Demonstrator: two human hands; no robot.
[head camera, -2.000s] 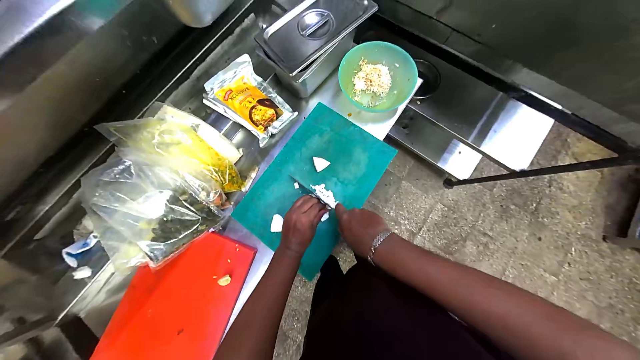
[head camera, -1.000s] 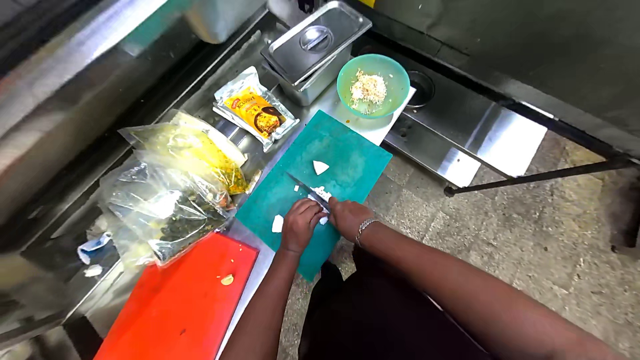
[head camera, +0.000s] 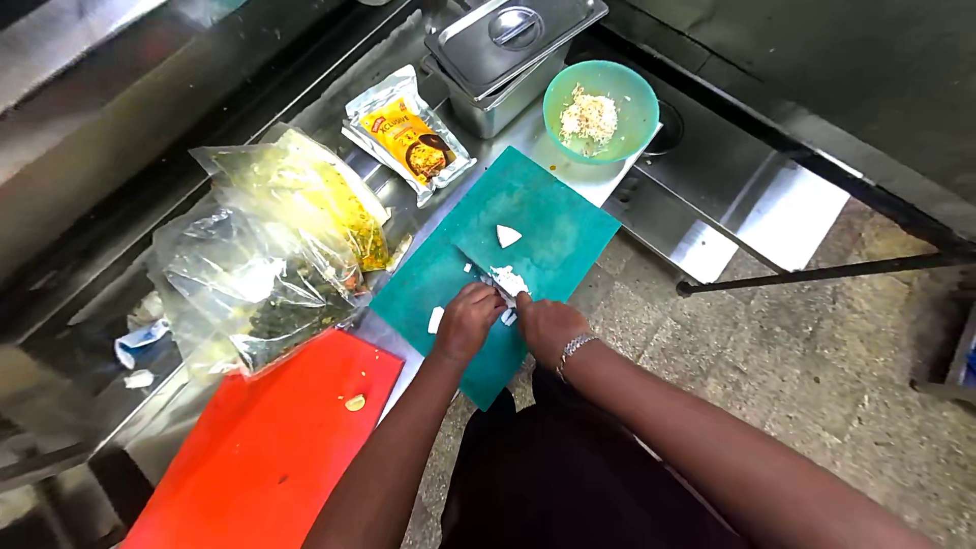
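Observation:
A green cutting board lies on the steel counter. My right hand is shut on the handle of a kitchen knife, its blade pointing up and left across the board. Close beside the blade, my left hand has its fingertips on small white food pieces. Chopped white bits lie along the blade's right side. One white wedge rests higher on the board, and a flat white piece sits left of my left hand. The knife's handle is mostly hidden in my fingers.
A green bowl holds chopped food behind the board. Near it stand a lidded steel container and a printed food pouch. Clear bags of food lie left, above a red cutting board with a small yellowish piece.
Both hands stay at the white pieces, with the knife still held in my right hand. The knife blade has shifted slightly in angle over the pieces.

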